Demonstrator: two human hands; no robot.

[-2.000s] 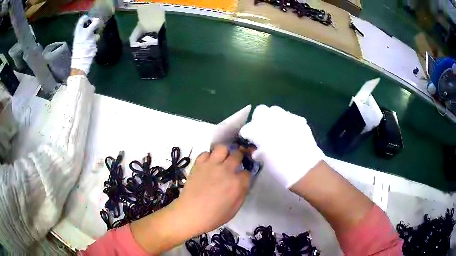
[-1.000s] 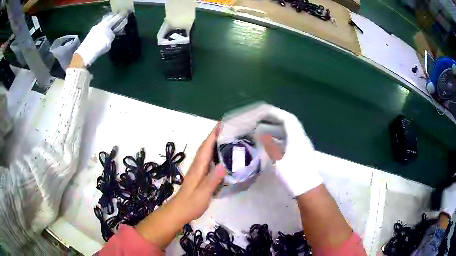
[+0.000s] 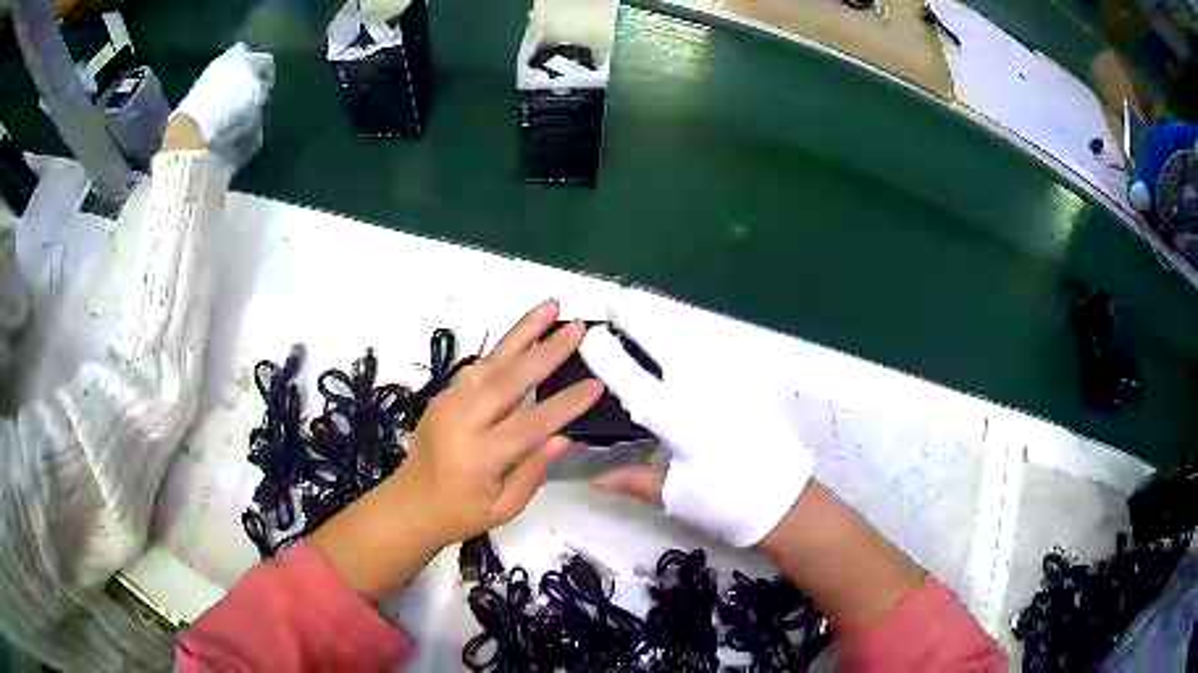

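A small black retail box is between my hands over the white worktop, its dark lid down and closed. My bare left hand lies on its left side and top with fingers spread. My right hand, in a white glove with bare fingertips, holds its right side, its thumb side partly under the near edge. My hands hide much of the box. Bundled black cables lie in a heap to the left, and more cable bundles lie at the near edge.
The green conveyor carries two open boxes, one ahead and one further left, and a closed box at right. A neighbour's gloved hand is at upper left. More cables lie lower right. A blue fan stands far right.
The box between my hands was open with its lid flap up and contents showing; now its dark lid is down. The open boxes on the belt have moved right, and the neighbour's hand has left its box.
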